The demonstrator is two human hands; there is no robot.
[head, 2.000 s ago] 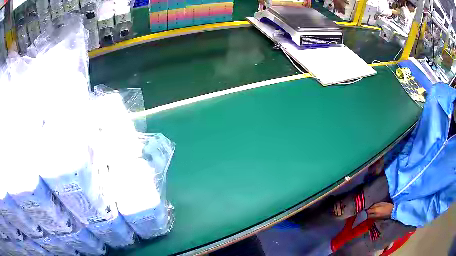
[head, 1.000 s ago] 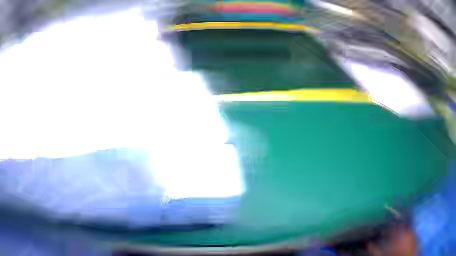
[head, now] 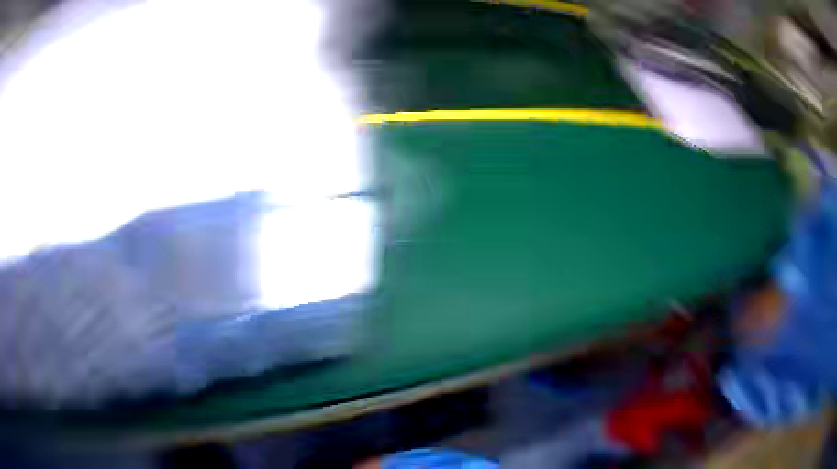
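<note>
Stacked pale blue-white packs [head: 211,266] fill the left side on the green bench. Their tops glare white, and motion blur hides their print and any film. A bright lower block [head: 317,252] stands at the stack's right end. At the bottom edge a blue sleeve-like patch with a small skin-toned spot is cut off; it may be my right hand [head: 369,464], but its fingers and any hold are hidden. My left hand is not in view.
The green bench mat [head: 551,220] has a yellow line [head: 514,115] across it. A white board [head: 702,110] lies at the back right, with a dark blurred shape behind. A person in a blue smock [head: 812,311] sits right of the bench, beside something red [head: 656,417].
The view has turned since the first frame, so the packs reach farther right. Since the second, the bench sits higher and the blue patch has appeared at the bottom edge. The picture stays blurred.
</note>
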